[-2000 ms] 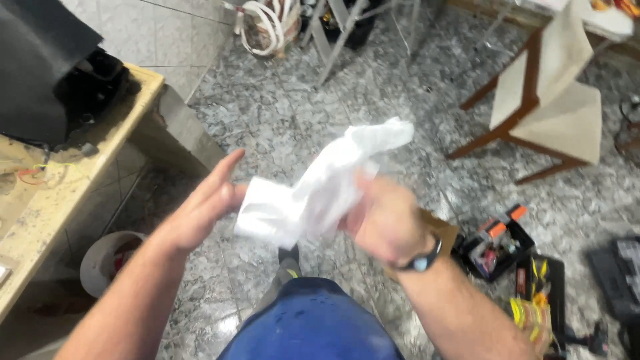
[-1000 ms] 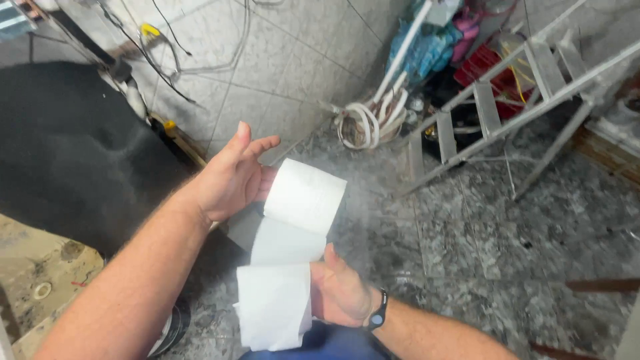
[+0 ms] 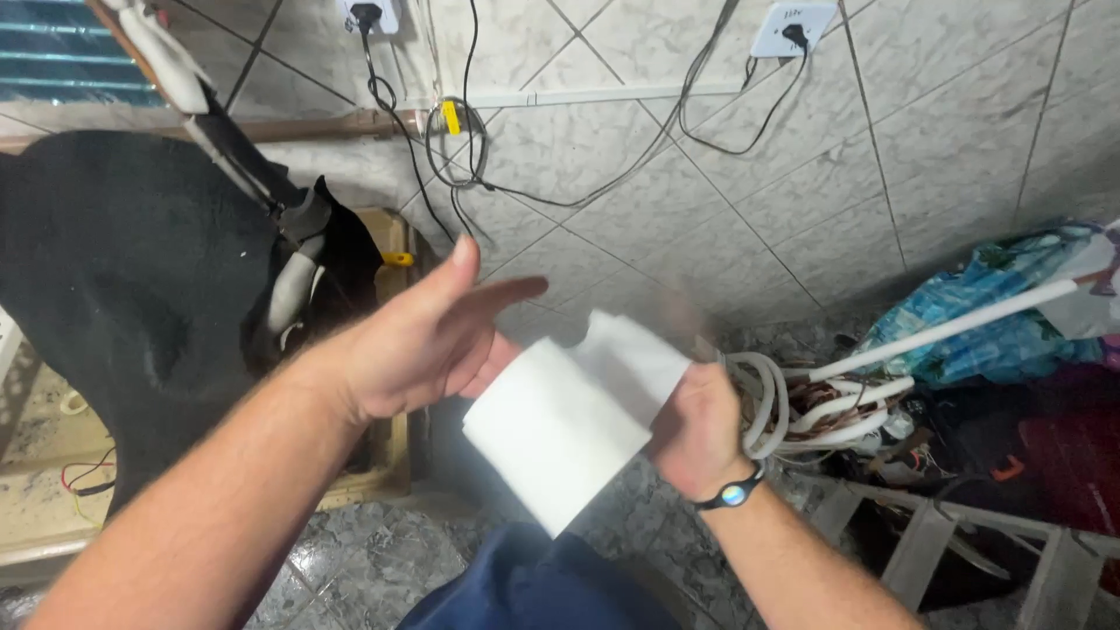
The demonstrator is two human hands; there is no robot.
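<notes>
White paper (image 3: 556, 433), in folded or layered sheets, hangs between my two hands at the middle of the view. My left hand (image 3: 429, 341) is at its upper left edge, thumb raised and fingers spread, with some fingertips hidden behind the paper; whether they grip it is unclear. At the right end of the paper, my right hand (image 3: 704, 429) holds a sheet, its fingers partly hidden and blurred. A black wristband (image 3: 731, 496) is on my right wrist.
Black sheet material (image 3: 149, 280) drapes over a worn beige surface (image 3: 35, 534) at left. Cables (image 3: 595, 197) run along the tiled wall to two outlets (image 3: 792, 31). White coiled tubing (image 3: 766, 394), a blue patterned bag (image 3: 971, 306) and a metal ladder (image 3: 919, 551) lie at right.
The view has swung up toward the wall. The paper, crumpled two seconds ago and hanging as a long strip one second ago, is now gathered between my hands, which both stay at it.
</notes>
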